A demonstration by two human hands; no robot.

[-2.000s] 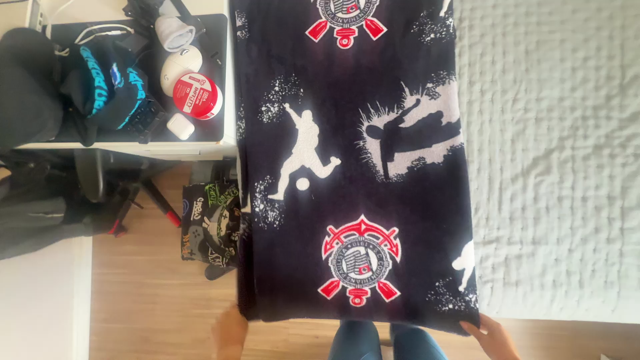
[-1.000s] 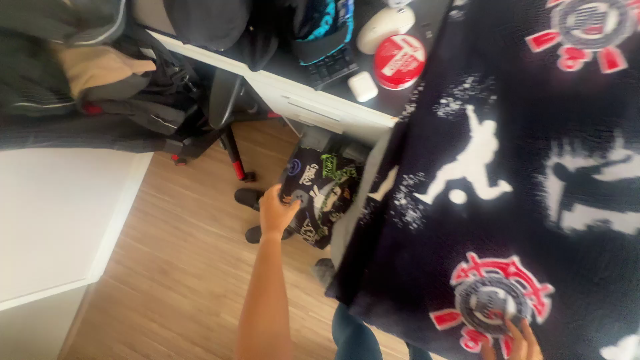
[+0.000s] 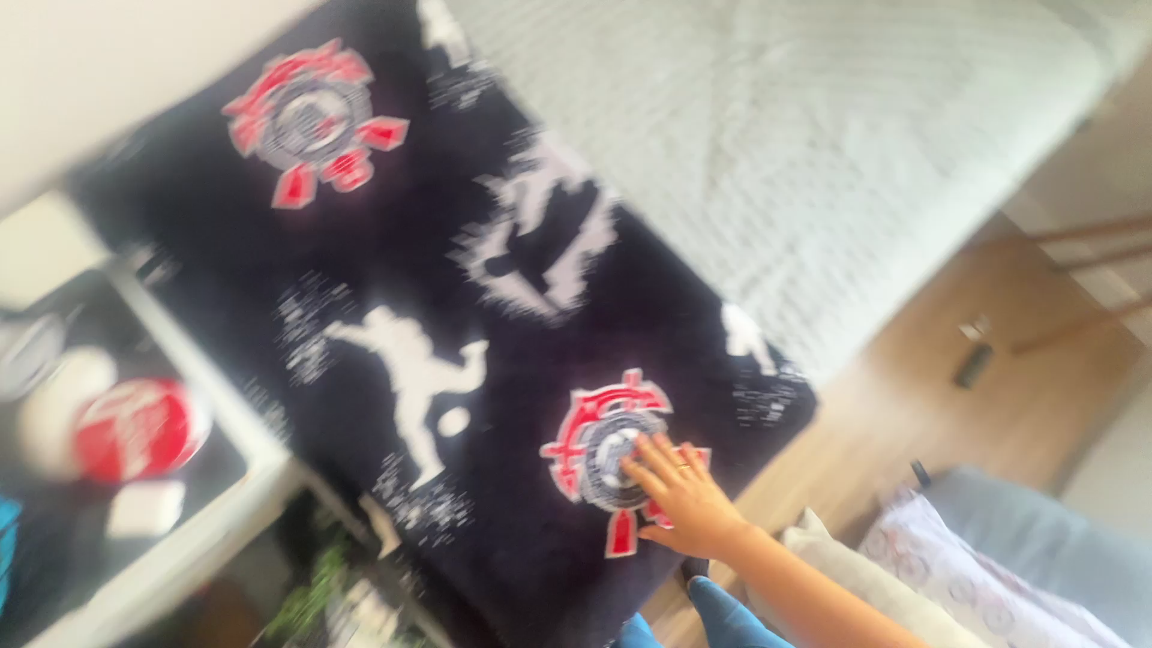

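Note:
A dark folded blanket (image 3: 378,261) with white footballer figures and red-and-grey crests lies along the edge of a bed with a pale quilted cover (image 3: 810,135). My right hand (image 3: 688,495) rests flat on the blanket, fingers spread over the lower crest, and grips nothing. A ring shows on one of its fingers. My left hand is out of view. The picture is blurred by motion.
At the left stands a white-edged desk (image 3: 207,378) with a red round container (image 3: 139,430) and a small white case (image 3: 146,509). Pillows (image 3: 954,558) lie at the lower right. A small dark object (image 3: 973,366) is on the wooden floor (image 3: 909,360).
The view has swung and tilted strongly. My left hand, one second ago at a dark patterned item beneath the desk, has left the view. My right hand has moved from the blanket's corner onto the crest.

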